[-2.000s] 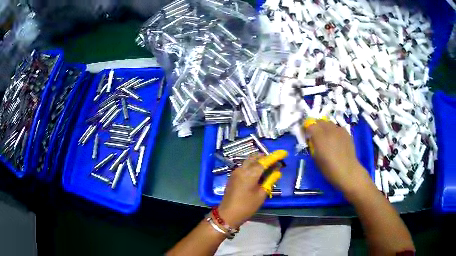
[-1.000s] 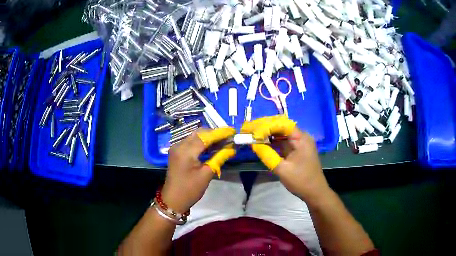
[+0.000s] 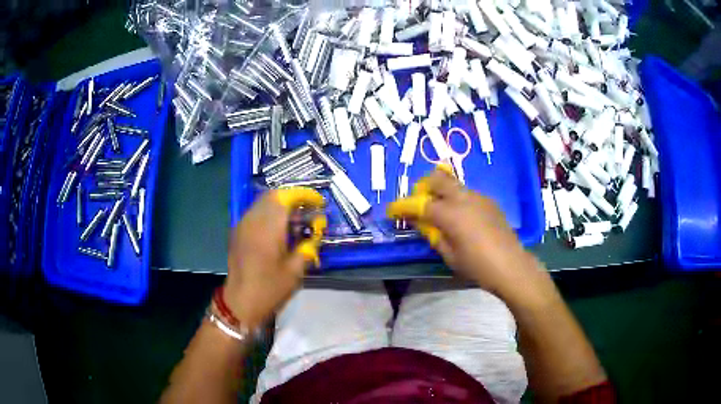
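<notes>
My left hand (image 3: 273, 248), with yellow finger cots, is curled over the left front of the blue work tray (image 3: 518, 221). It is shut on metal tubes, with dark round ends showing between the fingers. My right hand (image 3: 466, 217), blurred, is over the tray's front right, its yellow-tipped fingers apart and nothing visible in them. Silver metal tubes (image 3: 288, 167) lie in the tray's left part. White inner cores (image 3: 378, 167) with thin pins lie in the middle and back. Scissors (image 3: 457, 144) with pink-orange rings lie behind my right hand, their blades partly hidden.
A large heap of white cores (image 3: 585, 102) spreads over the back and right. A clear bag (image 3: 186, 87) of silver tubes lies at the back left. A left tray (image 3: 59, 272) holds scattered tubes, with stacked trays beyond. A blue right tray (image 3: 696, 181) stands at the right edge.
My hands came together around a white core one second ago and are now apart. The left moved left and down; the right no longer shows that core. Earlier, the view shifted right.
</notes>
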